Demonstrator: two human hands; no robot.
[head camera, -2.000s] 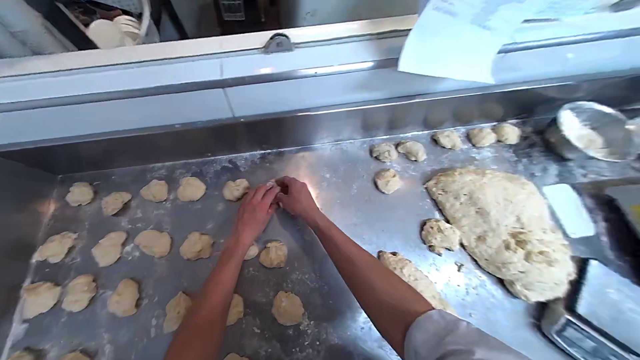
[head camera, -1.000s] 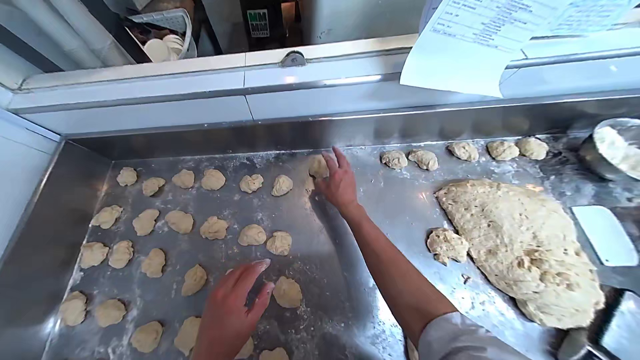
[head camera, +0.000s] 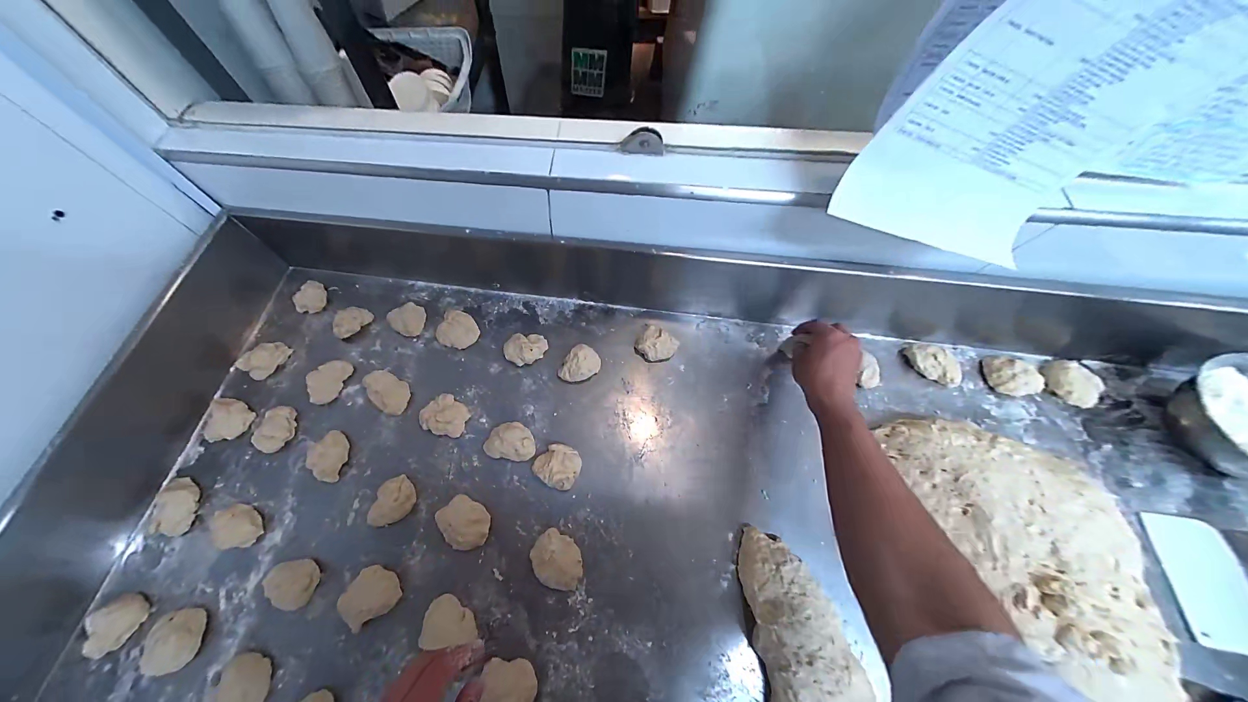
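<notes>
My right hand (head camera: 827, 366) reaches to the far side of the steel worktop, its fingers curled down over a dough piece (head camera: 794, 345) that shows at its left edge. Another dough piece (head camera: 869, 370) peeks out at its right. My left hand (head camera: 439, 673) is at the bottom edge, partly cut off, beside a dough piece (head camera: 448, 624) and another (head camera: 508, 680); whether it grips either cannot be told. Rows of floured dough pieces (head camera: 463, 522) lie on the left half. A large dough mass (head camera: 1014, 526) lies right of my forearm, a long dough strip (head camera: 799, 619) left of it.
A steel rim (head camera: 624, 263) runs along the back and left. A metal bowl of flour (head camera: 1209, 419) and a white plastic scraper (head camera: 1199, 575) lie at the right. Printed paper sheets (head camera: 1033, 117) hang over the back. More dough pieces (head camera: 933, 364) line the far right edge.
My right hand has moved right along the back edge, away from the dough piece it was touching a second ago. My left hand has dropped toward the bottom edge. The view has shifted left.
</notes>
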